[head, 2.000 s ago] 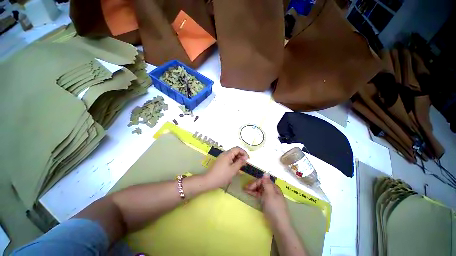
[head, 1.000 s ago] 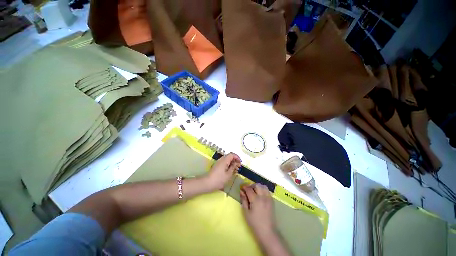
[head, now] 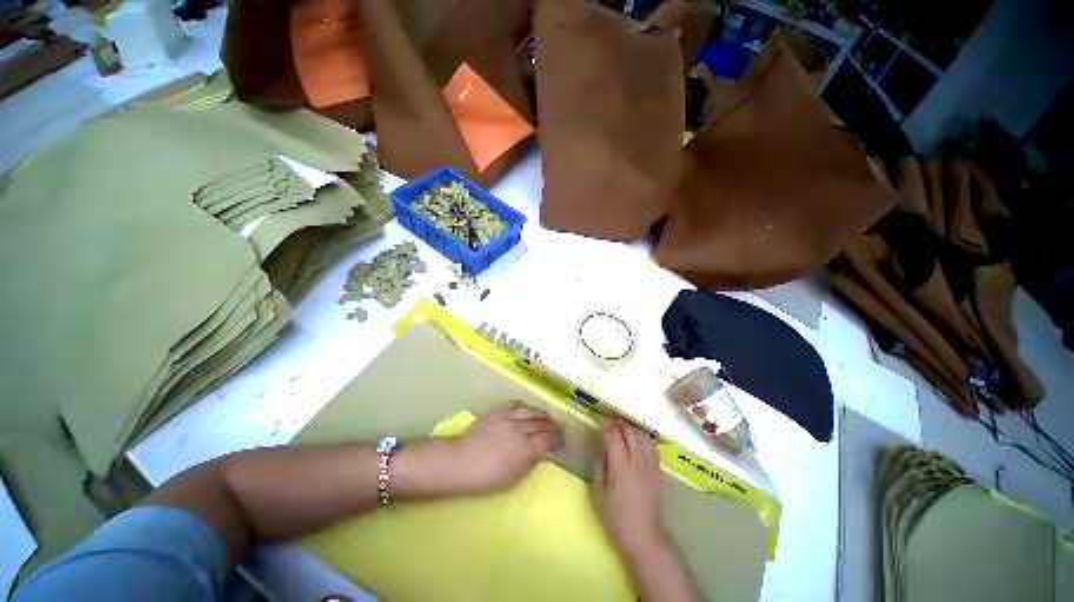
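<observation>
A khaki panel [head: 379,379] lies against the long yellow jig [head: 697,467], with a bright yellow sheet [head: 506,543] on top nearer me. My left hand [head: 504,449] lies palm down over the panel and yellow sheet, fingertips just short of the jig. My right hand [head: 630,473] rests its fingertips on the panel's edge at the jig, right of my left hand. Neither hand visibly grips anything; what is under the palms is hidden. Only short dark parts of the jig's bar show. Small pale tabs [head: 506,341] sit in a row along the jig's upper edge.
Loose chips [head: 384,275] and a blue bin [head: 406,215] stand behind the jig. Tape roll [head: 605,339], lying jar [head: 710,412] and black curved piece [head: 760,359] are right. Khaki stacks stand left [head: 118,271] and right [head: 983,541]; brown panels [head: 607,118] are behind.
My left hand has come back from the jig's dark bar and flattened onto the panel. My right hand has moved slightly right and up to the jig. Much less of the dark bar shows.
</observation>
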